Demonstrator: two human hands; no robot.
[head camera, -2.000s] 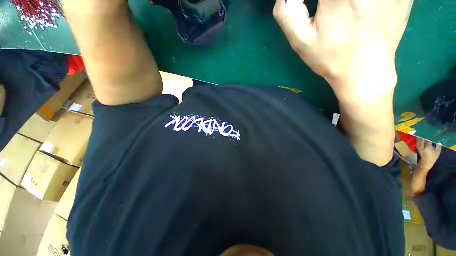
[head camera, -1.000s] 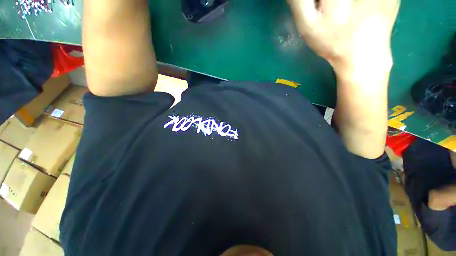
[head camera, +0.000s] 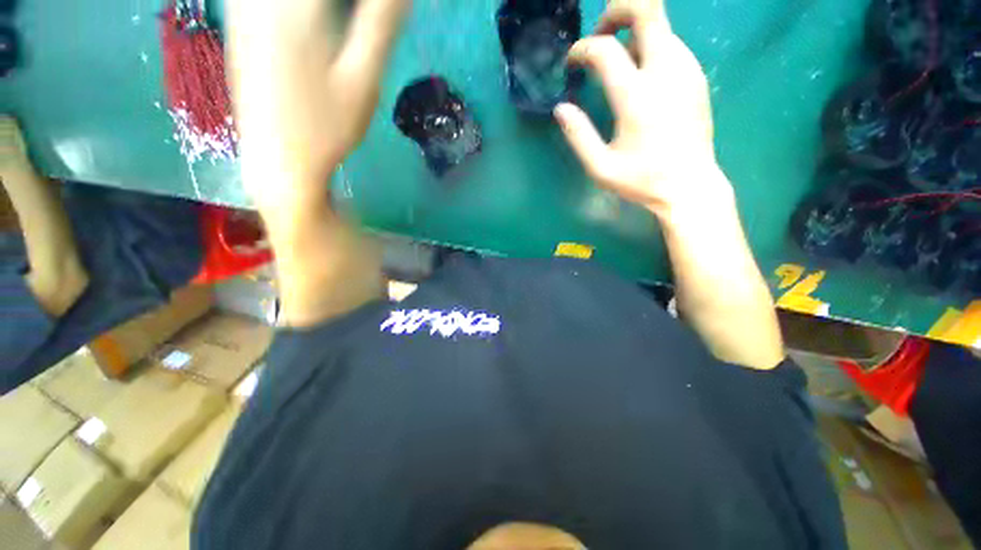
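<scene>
A glossy black plastic housing (head camera: 538, 54) lies on the green bench at the top middle. A smaller black housing (head camera: 438, 124) lies nearer, between my hands. My right hand (head camera: 651, 134) is just right of the upper housing, fingers curled and apart; a fingertip meets or overlaps its edge, and no grip shows. My left hand (head camera: 312, 91) is blurred and cut off by the top edge, thumb apart from the fingers, with nothing seen in it. It is left of the smaller housing.
Red lead wires with white ends (head camera: 197, 81) lie left of my left hand. Many black units with red wires (head camera: 893, 161) are massed at the right. Yellow tape (head camera: 574, 250) marks the bench edge. Another person's arm (head camera: 38, 231) is at far left. Cartons (head camera: 140, 414) and red stools stand below.
The view shows more of the bench. My left hand has come into view, blurred. My right hand is now beside the upper housing with its fingers curled. The massed units show more at right.
</scene>
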